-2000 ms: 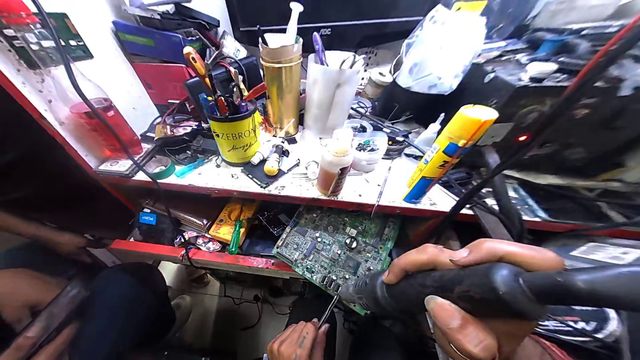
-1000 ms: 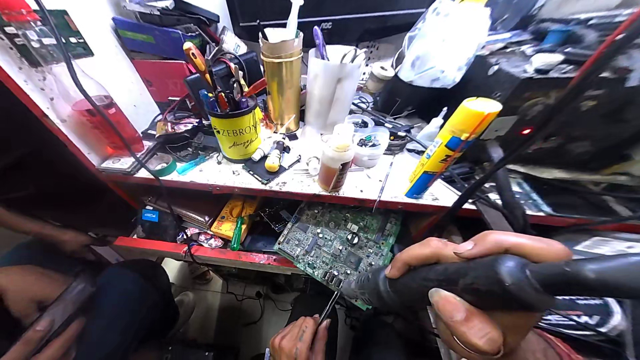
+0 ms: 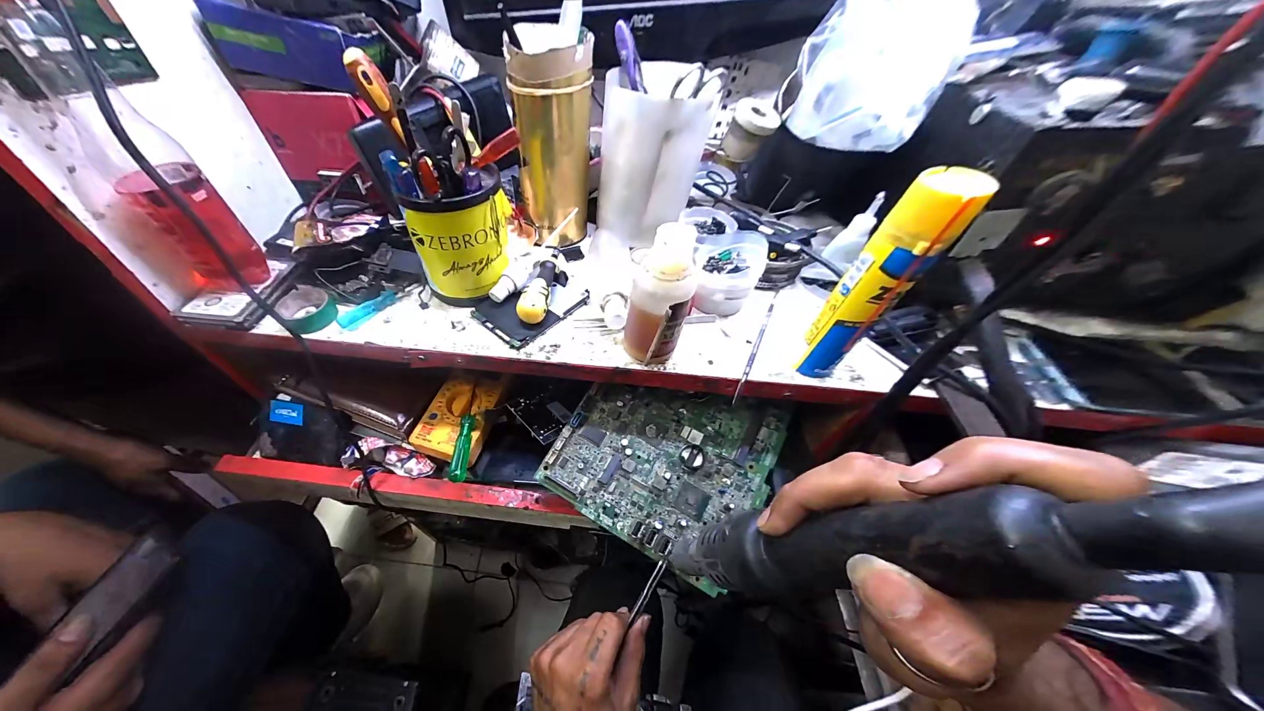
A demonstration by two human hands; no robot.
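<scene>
A green circuit board [image 3: 647,464] lies tilted on the open drawer below the worktop. My right hand [image 3: 948,553] grips the black handle of a hot-air gun [image 3: 839,543], whose nozzle end is over the board's lower right edge. Low in the view, my left hand [image 3: 590,660] is closed on metal tweezers [image 3: 647,597]. The tweezers' tips are at the board's lower edge, beside a row of small connectors and close to the nozzle. Whether the tips touch a part cannot be told.
On the worktop [image 3: 474,346] stand a yellow pen cup [image 3: 454,247], a small bottle of brown liquid [image 3: 659,306] and a yellow spray can [image 3: 894,267]. The drawer [image 3: 395,484] holds a yellow multimeter [image 3: 456,410] and a green screwdriver [image 3: 462,449]. Another person's hands [image 3: 89,612] hold a phone at left.
</scene>
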